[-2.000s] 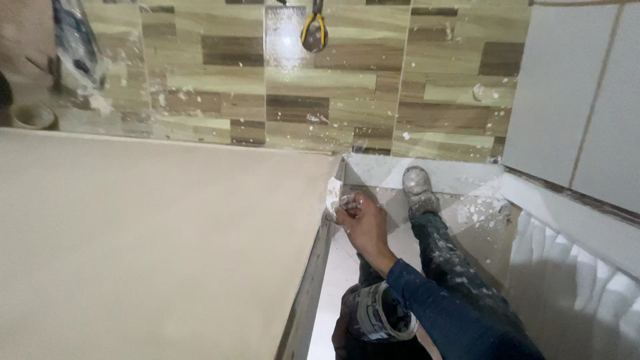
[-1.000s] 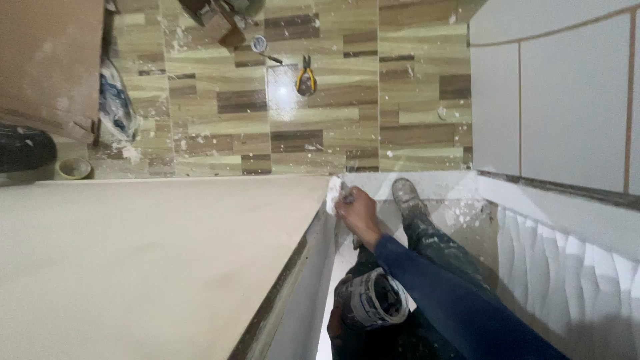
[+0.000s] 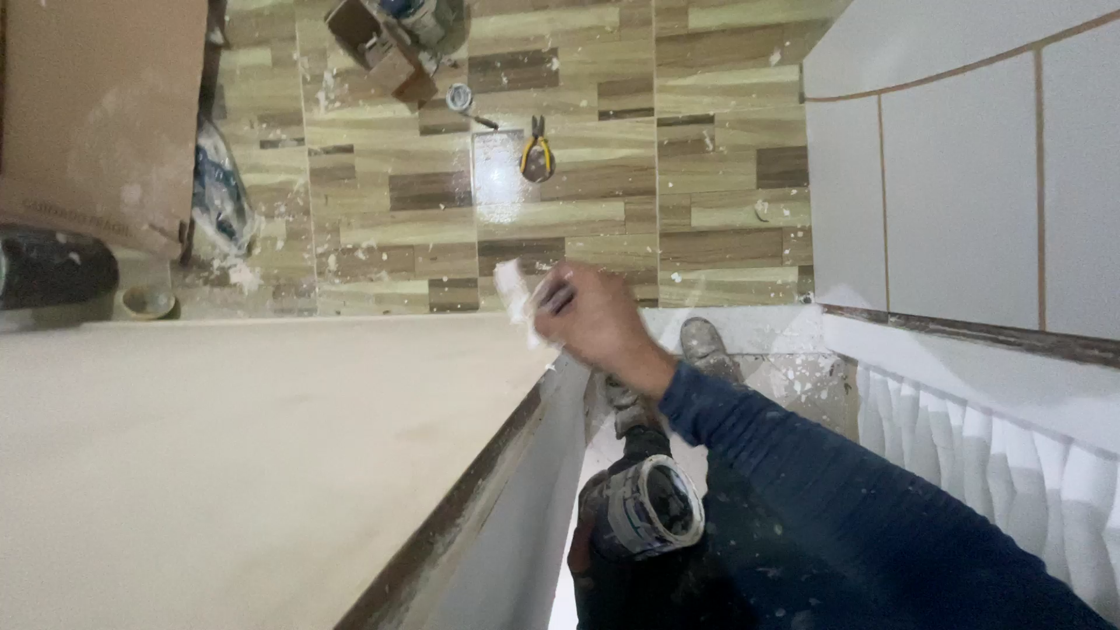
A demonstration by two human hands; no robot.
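My right hand [image 3: 595, 319], in a dark blue sleeve, grips a small tool with a blurred white end [image 3: 514, 290], perhaps a putty knife or brush. It is above the corner where the cream panel [image 3: 262, 455] meets a grey-white edge [image 3: 516, 516]. My left hand [image 3: 584, 525], partly hidden and in shadow, holds an open, paint-smeared can [image 3: 626, 516] from its left side, below my right hand. The can's mouth has a whitish rim and its inside looks dark.
On the wood-pattern tile floor [image 3: 560, 210] lie yellow-handled pliers [image 3: 537, 157], a small round-headed item [image 3: 459, 98], a cardboard box [image 3: 385, 52] and a plastic bag [image 3: 219, 188]. A tape roll [image 3: 147, 303] sits by the panel. White tiled wall [image 3: 954, 175] and wavy white panelling [image 3: 989, 446] stand at right.
My right hand with its tool has lifted away from the panel's corner edge, where it was before. The left hand still has the can. The view has shifted to show more floor.
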